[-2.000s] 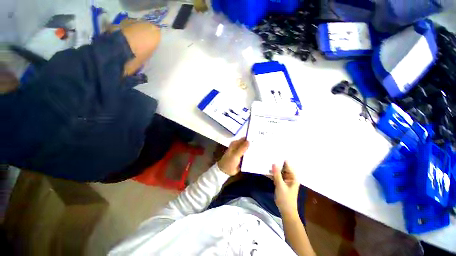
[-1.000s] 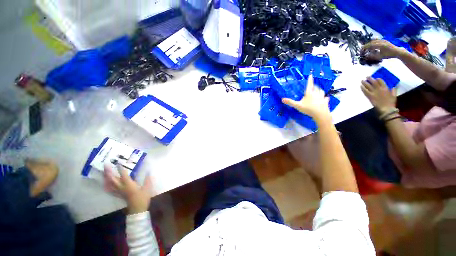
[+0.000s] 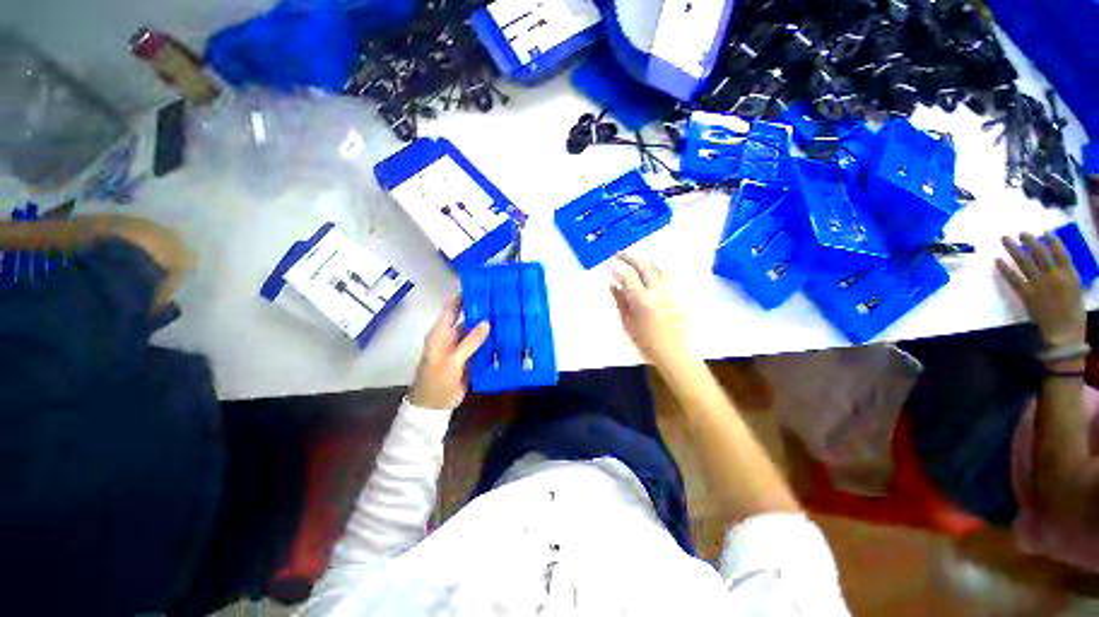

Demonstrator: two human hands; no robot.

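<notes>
My left hand holds a bright blue tray by its left side, over the table's front edge. Two dark cable lengths with metal tips show on the tray's face. My right hand is off the tray, fingers apart and empty, just below a second blue tray lying on the table. A white printed box with blue edges lies to the left. Another printed box lies behind the held tray.
A jumbled pile of loaded blue trays lies right on the white table. A black cable heap is behind it. Blue-edged cartons stand at the back. Clear plastic lies left. People sit on both sides; one hand is far right.
My left hand has left the printed box and now holds a blue tray. My right hand has moved left from the tray pile. A separate blue tray now lies left of the pile. The view has shifted.
</notes>
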